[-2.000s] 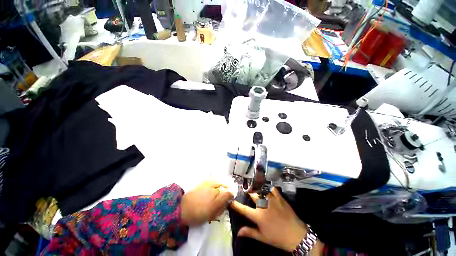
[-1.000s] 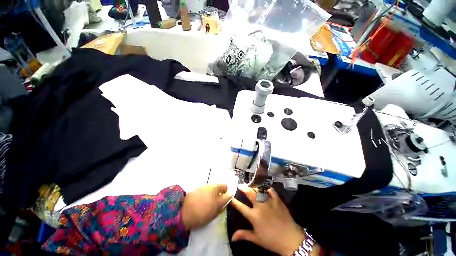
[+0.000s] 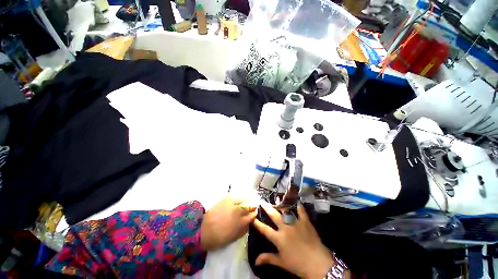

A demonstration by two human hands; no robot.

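Note:
The white sewing machine head point(image 3: 344, 158) stands right of centre. Its presser foot area point(image 3: 273, 195) is just above my fingertips, and the needle is too small to make out. My left hand point(image 3: 228, 222) has its fingers bent together at the edge of a pale piece beside the foot; what the fingertips hold is hidden. My right hand point(image 3: 292, 240) lies spread, palm down, on a black garment piece point(image 3: 360, 250) in front of the foot. A large white panel point(image 3: 185, 141) lies left of the machine, partly over a black cloth pile point(image 3: 65, 141).
A black strip point(image 3: 413, 174) drapes across the machine arm. A crumpled clear bag point(image 3: 306, 22) and patterned cloth point(image 3: 267, 62) lie behind the machine. Red packages point(image 3: 423, 52) sit at upper right. A metal-and-thread assembly point(image 3: 445, 163) is at the right. A cardboard piece point(image 3: 112, 48) lies at upper left.
My left hand stays beside the foot with small shifts of the fingers. My right hand's fingers have shifted slightly on the black cloth. The whole view has shifted a little.

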